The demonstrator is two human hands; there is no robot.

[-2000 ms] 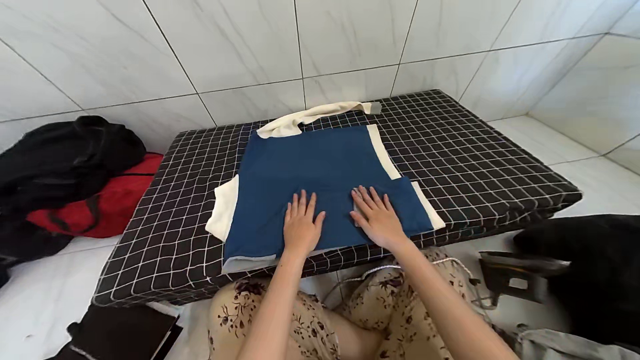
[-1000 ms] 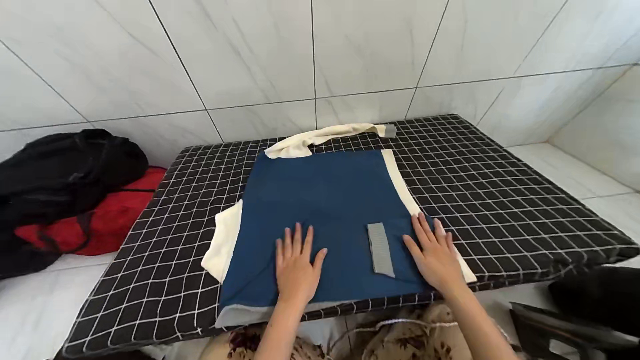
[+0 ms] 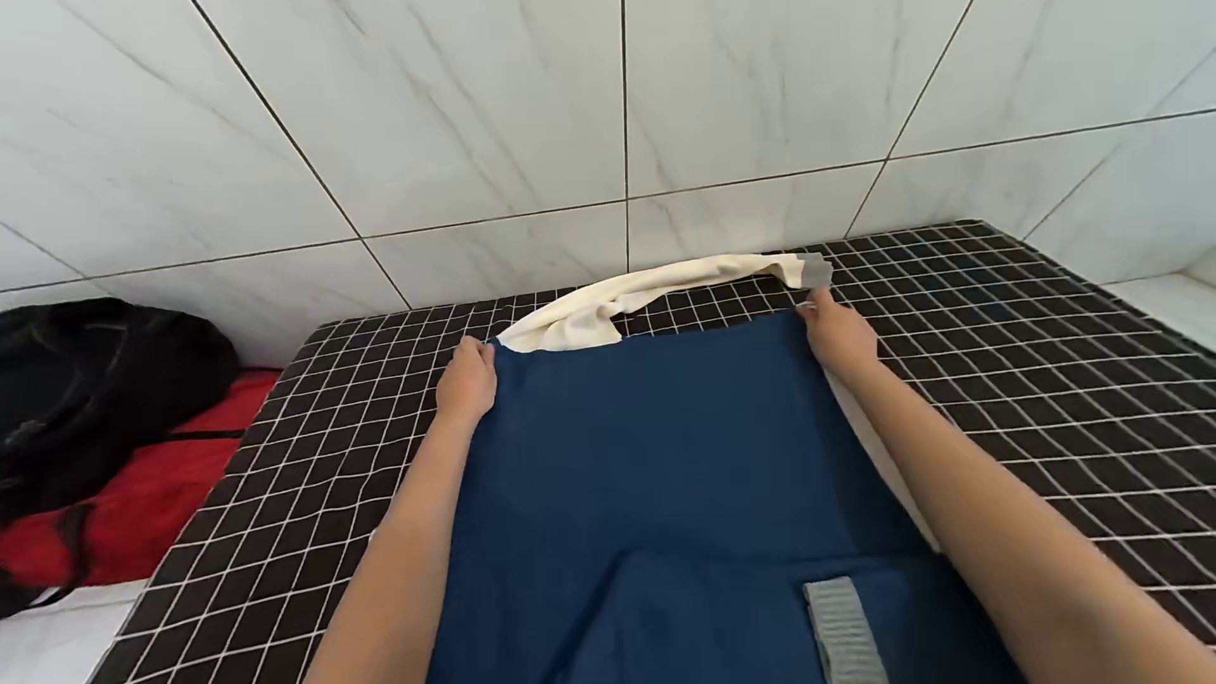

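A blue garment with cream parts [image 3: 655, 437] lies spread on the black-and-white checked cloth. My left hand [image 3: 467, 380] grips its far left corner, fingers closed on the fabric. At the far right corner my right hand [image 3: 840, 332] pinches the blue edge. Beyond the far edge stretches a cream sleeve [image 3: 655, 285] with a grey cuff [image 3: 816, 271], close above my right hand. A grey ribbed cuff [image 3: 845, 627] rests on the folded blue fabric near the bottom. A cream strip shows along the right side, partly hidden by my right forearm.
The checked cloth [image 3: 1064, 380] covers a low padded surface set against a marbled tile wall [image 3: 760, 104]. At the left, on the floor, are a black bag [image 3: 104, 380] and a red bag [image 3: 180, 475].
Both hands have moved from the near part of the garment to its far corners and closed on them. Earlier they lay flat on the blue fabric. The view has moved closer.
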